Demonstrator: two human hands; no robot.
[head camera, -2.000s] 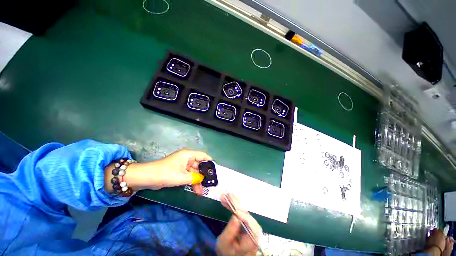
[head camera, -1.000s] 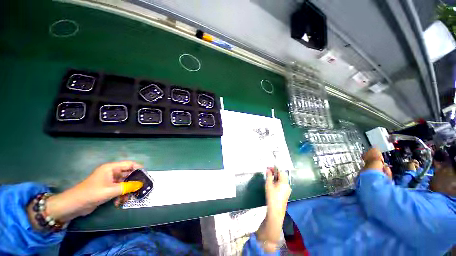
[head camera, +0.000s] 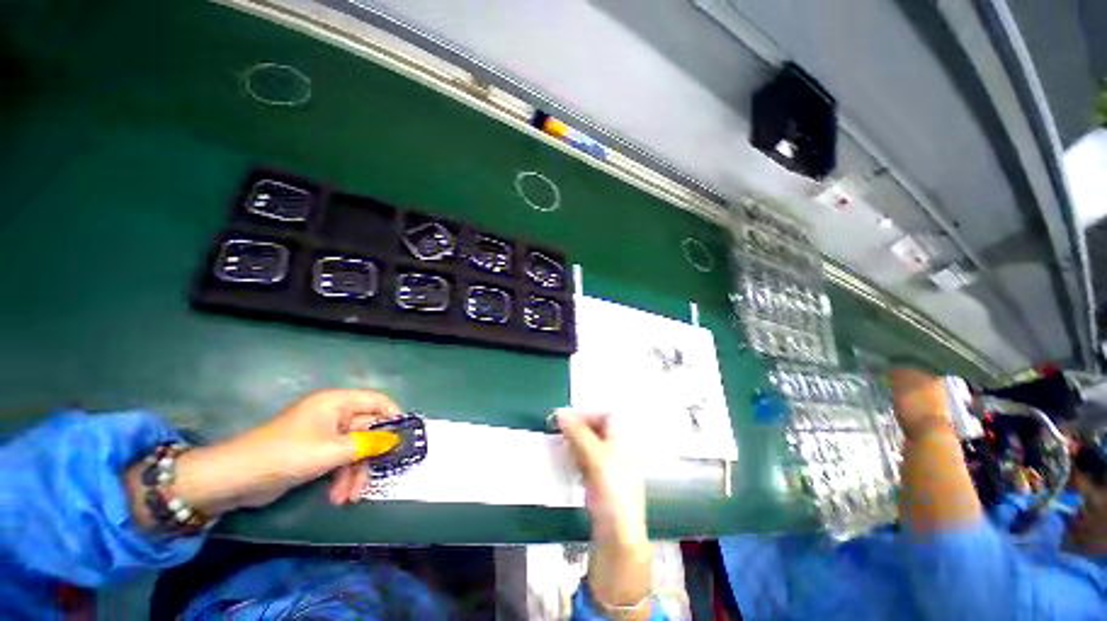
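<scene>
My left hand (head camera: 318, 439), with a yellow-orange finger cot (head camera: 375, 443), holds a black rounded-square housing (head camera: 404, 444) over the left end of the white sticker strip (head camera: 486, 462). Small dark marks show on the strip below it. My right hand (head camera: 590, 439) is at the strip's right end, near the white paper sheet (head camera: 631, 364); thumb and finger are close together, and whether they hold anything is too blurred to tell. Small loose black pieces (head camera: 669, 358) lie on the paper.
A black foam tray (head camera: 352, 323) of housings lies behind my left hand, one back pocket empty. Clear blister trays (head camera: 838, 449) lie at right with a blue item (head camera: 768, 406). Another person's arm (head camera: 932, 455) reaches there. A marker (head camera: 571, 136) lies by the back rail.
The view has turned toward the right over the two seconds. My right hand moved from near the housing out to the paper, then back left to the strip's end. My left hand keeps the housing.
</scene>
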